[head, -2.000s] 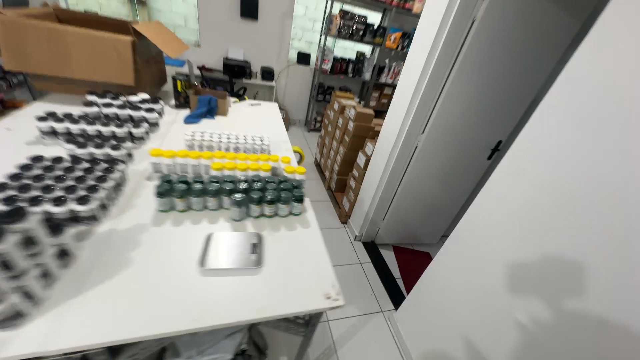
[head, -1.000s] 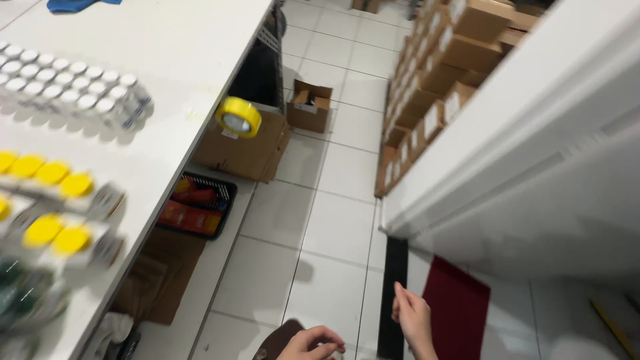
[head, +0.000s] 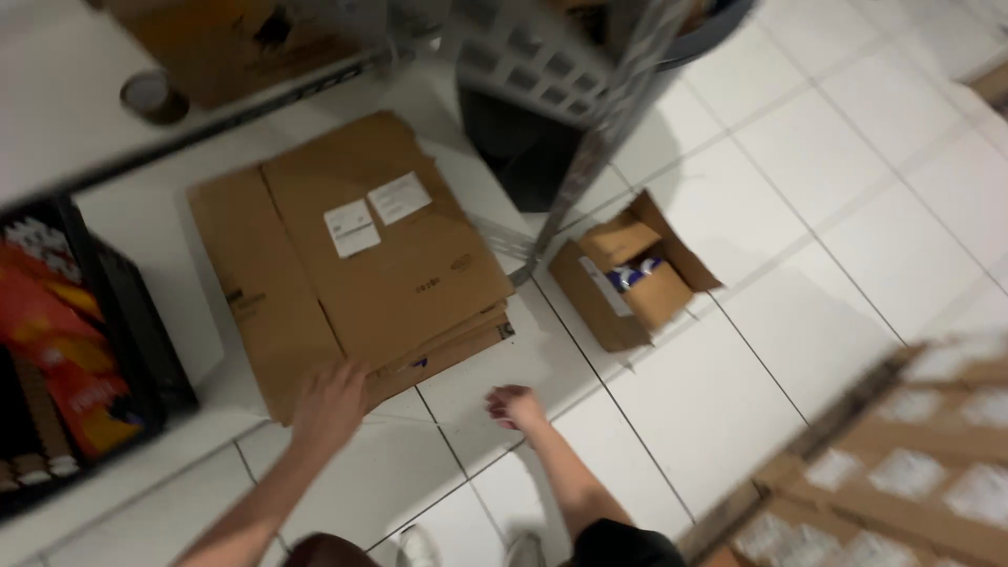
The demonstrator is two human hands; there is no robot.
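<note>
Flattened cardboard boxes (head: 378,260) lie stacked on a low white shelf, with two white labels on the top one. My left hand (head: 331,402) is at the stack's near edge, its fingers over the cardboard; blur hides whether it grips or only touches. My right hand (head: 516,408) hangs over the floor tiles, right of the stack's near corner, fingers partly curled and holding nothing visible. An open small cardboard box (head: 630,276) with purple and white items inside stands on the floor beyond my right hand.
A black plastic crate (head: 134,315) with red and orange packets is at the left. A perforated metal leg (head: 583,173) rises beside the shelf. Labelled cartons (head: 882,472) on a wooden pallet stand at the lower right. A roll of tape (head: 153,96) sits at upper left.
The view has swung down from the tabletop with bottles to the lower shelf and floor. My left hand has come to the flattened boxes; my right hand is over the tiles.
</note>
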